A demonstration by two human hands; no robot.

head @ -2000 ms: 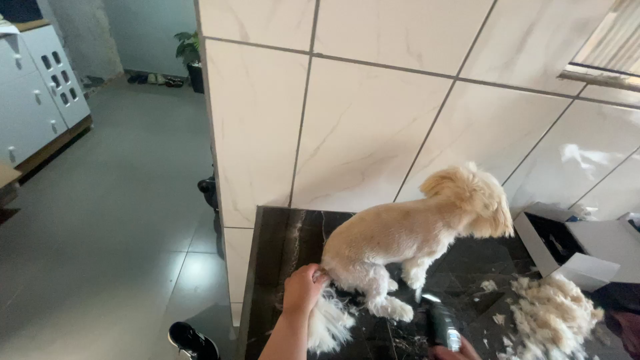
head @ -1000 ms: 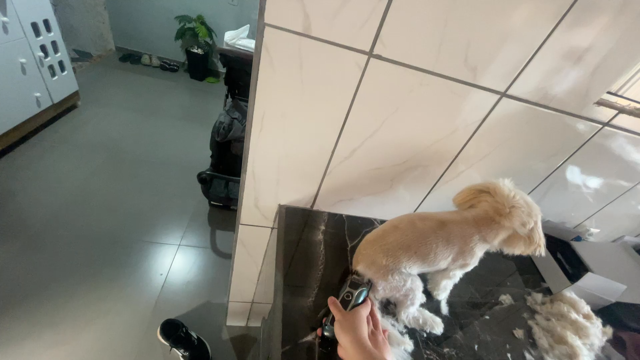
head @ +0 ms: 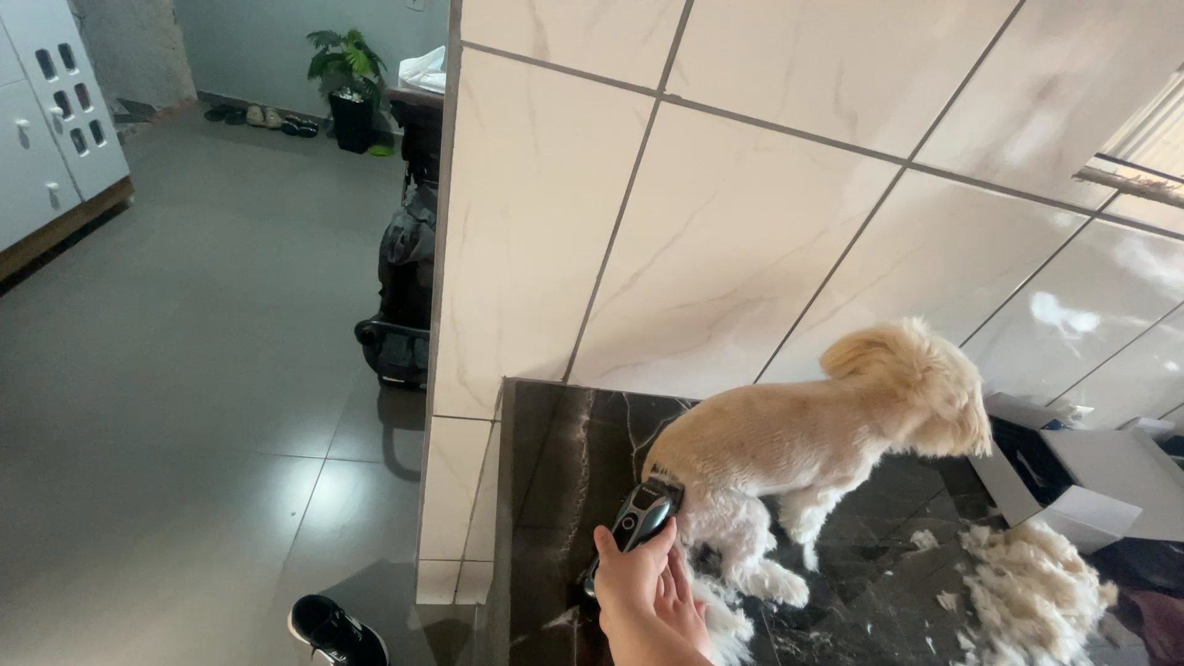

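My right hand [head: 647, 578] holds a dark hair clipper [head: 642, 520] with the thumb and fingers around its body. The clipper's blade end touches the rump of a small cream-coloured dog [head: 772, 435]. The dog faces right on a dark marbled stone top [head: 601, 444], its coat short on the back and longer on the head. Longer white fur [head: 726, 620] hangs beside my right hand, at the dog's rear. My left hand is not in view.
A pile of cut fur [head: 1031, 592] lies right of the dog, near an opened white box [head: 1101, 476]. A tiled wall [head: 740, 231] rises behind. Left of the stone top's edge are the floor, a black shoe [head: 335, 634], a stroller-like object [head: 407, 240] and a potted plant [head: 351, 92].
My right hand has brought the clipper leftward from in front of the dog to its rump. My left hand, at the dog's rear two seconds ago, has left the view.
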